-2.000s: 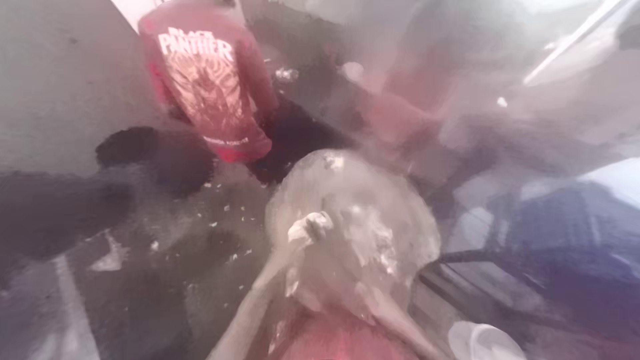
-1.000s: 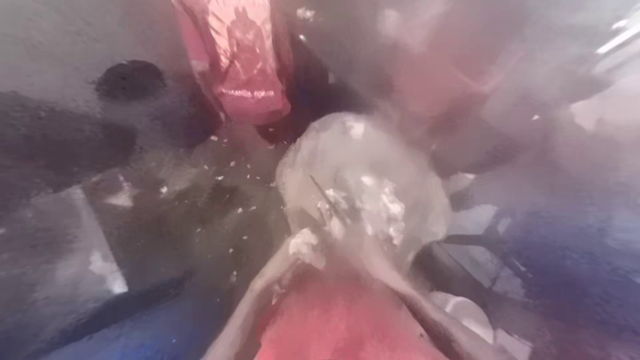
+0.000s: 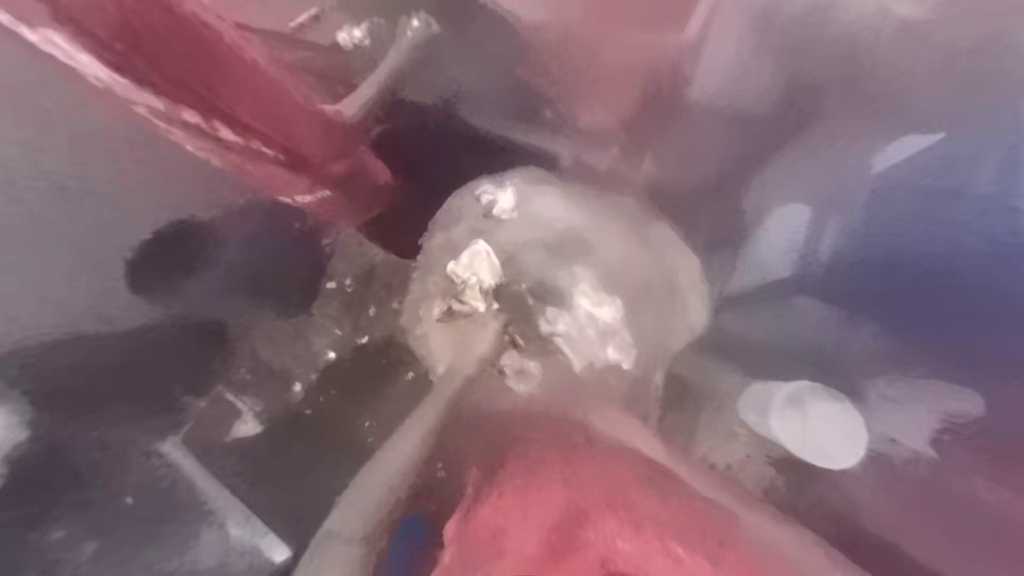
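Note:
The view is hazy and blurred. A large pale round surface (image 3: pixel 592 232) lies ahead of my body, with several whitish lumps (image 3: pixel 596 328) on it. My left hand (image 3: pixel 472 320) reaches onto its left part, at a crumpled off-white piece (image 3: pixel 478 264); whether the fingers grip it cannot be made out. Another whitish lump (image 3: pixel 498 200) lies near the far rim. My right forearm runs up from the lower right beside my red clothing, and the right hand is too blurred to make out near the lower edge of the round surface.
A person in a red top (image 3: pixel 264 120) is at the upper left, one forearm (image 3: pixel 384 72) reaching toward small white pieces (image 3: pixel 354 34). White scraps (image 3: pixel 331 354) are scattered on the dark floor at left. White round containers (image 3: pixel 816 424) stand at lower right. A dark rounded object (image 3: pixel 224 256) is at left.
My left hand has moved forward over the round surface since one second ago. The co-worker's forearm now shows at the top. The view has shifted.

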